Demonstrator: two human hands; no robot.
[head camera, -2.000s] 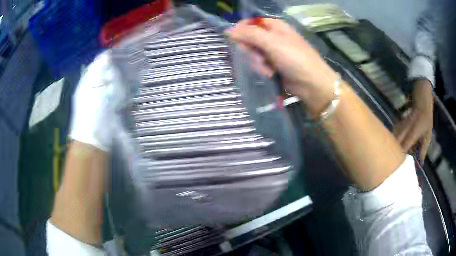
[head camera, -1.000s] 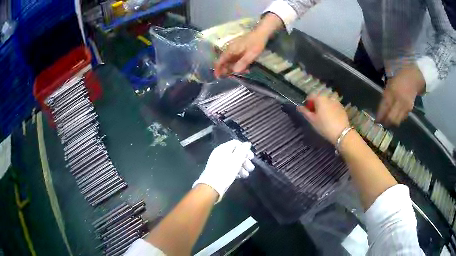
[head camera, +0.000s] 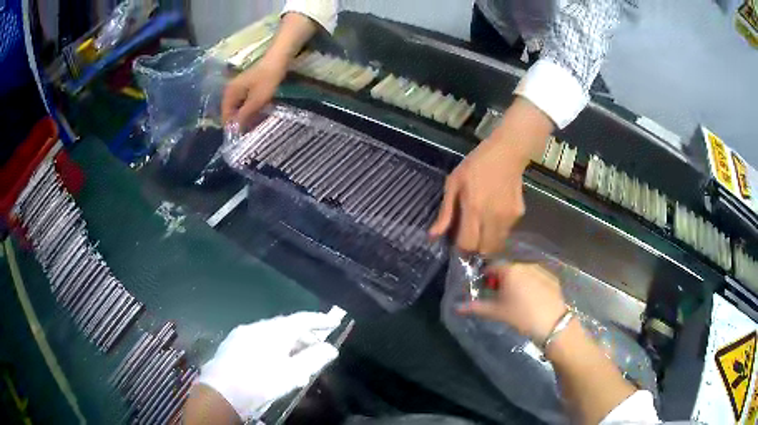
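Note:
A bag of slim metal rods (head camera: 357, 178), laid side by side in clear plastic, lies on the dark trough between the bench and the conveyor. Another person's hands hold its two ends. My right hand (head camera: 528, 303) is closed around a red-handled tool (head camera: 492, 280), of which only the red end shows. It is at the loose clear plastic (head camera: 548, 353) at the bag's near right end; whether it grips the plastic is hidden. My left hand (head camera: 274, 357), in a white glove, is over the near bench edge, fingers apart, with nothing seen in it.
Rows of loose rods (head camera: 79, 257) lie on the green bench (head camera: 199, 270) at left, reaching a red crate (head camera: 29, 162). A dark-filled clear bag (head camera: 179, 91) stands at the back left. Pale bars (head camera: 424, 100) line the conveyor. The other person's arms reach across it.
The view has shifted right. The rod bag lies flatter along the trough, and the other person's right-side hand has come down onto its end. My gloved hand has moved off the bag to the bench edge.

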